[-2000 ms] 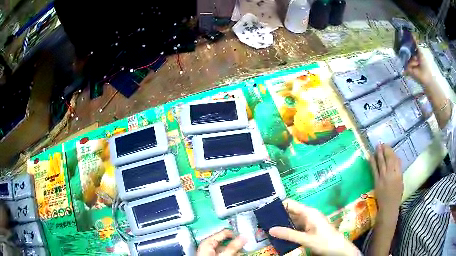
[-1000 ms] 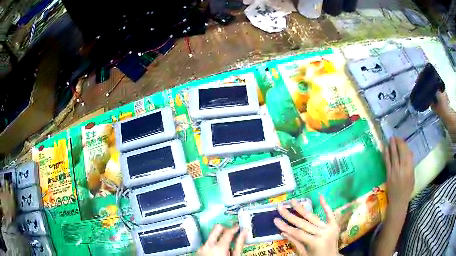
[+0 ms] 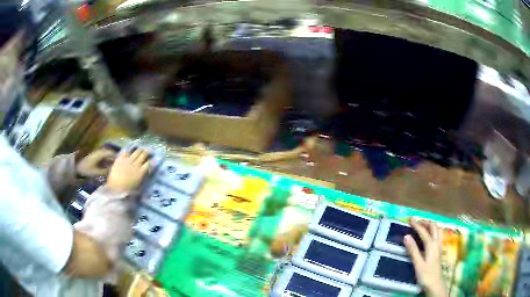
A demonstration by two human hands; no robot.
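Observation:
Grey housings (image 3: pixel 327 274) with dark solar panels (image 3: pixel 331 257) set in them lie in two adjacent columns on the printed green sheet, some cut off by the bottom edge. My right hand (image 3: pixel 427 255) is over the top housing of the right column (image 3: pixel 388 236), fingers apart, fingertips on or beside its right part. The hand covers part of its panel. It is blurred, and whether it grips the housing cannot be told. My left hand is not in view.
At left, another person's hands (image 3: pixel 125 168) are on housings with black squiggles (image 3: pixel 165 200). Behind stand a cardboard box (image 3: pixel 203 129) and a large black shape (image 3: pixel 401 81), with a dark panel pile (image 3: pixel 378 159). A shelf edge (image 3: pixel 407 23) crosses the top.
The view has swung left. The two housing columns now lie close together, without the earlier gap. My right hand has moved from the lowest right-column housing to the top one; my left hand has left view.

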